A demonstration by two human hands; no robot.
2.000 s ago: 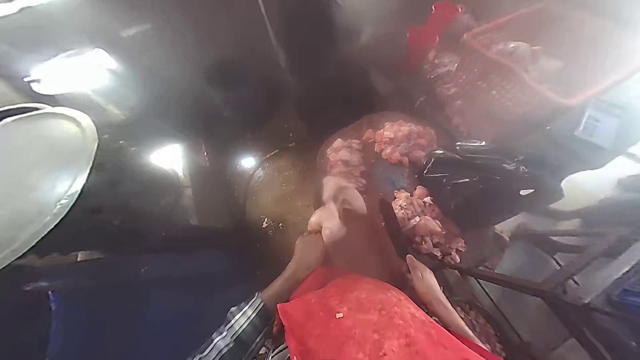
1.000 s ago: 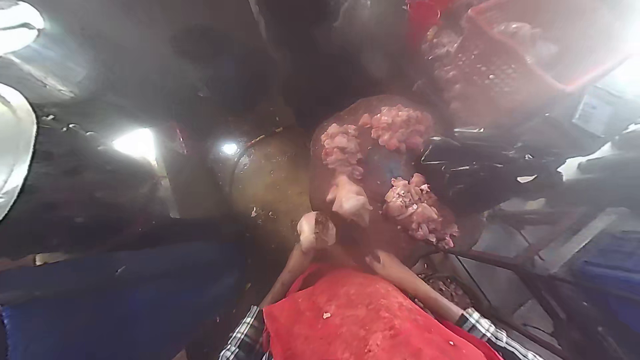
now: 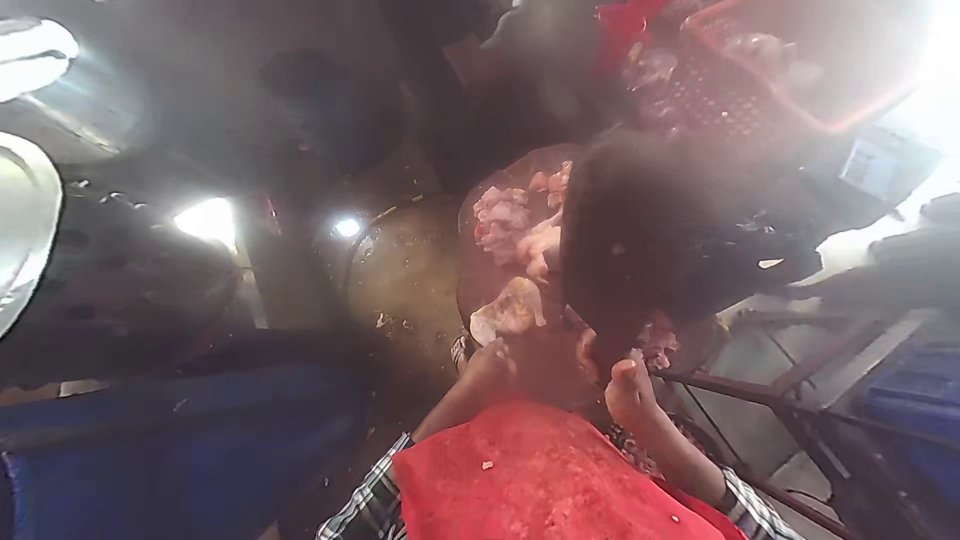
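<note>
My left hand (image 3: 496,361) grips a pale piece of raw poultry (image 3: 510,311) at the near left edge of a round chopping block (image 3: 474,259). My right hand (image 3: 628,382) is closed on the handle of a large dark cleaver (image 3: 622,232), raised over the block's right half and blurred. Chopped meat (image 3: 502,217) lies in a pile at the block's left, beside another pale piece (image 3: 541,244). More cut meat (image 3: 660,341) shows past the right hand; the blade hides the rest.
A red plastic basket (image 3: 780,94) holding meat stands at the back right. Black plastic (image 3: 780,217) lies right of the block, above a metal frame (image 3: 731,386). A round tub or drum (image 3: 405,277) is at the left, and a blue container (image 3: 180,450) nearer. A red apron (image 3: 525,472) covers my front.
The cleaver now looms large over the block's right side, covering meat piles visible a second ago. My right hand has moved right, away from my left hand.
</note>
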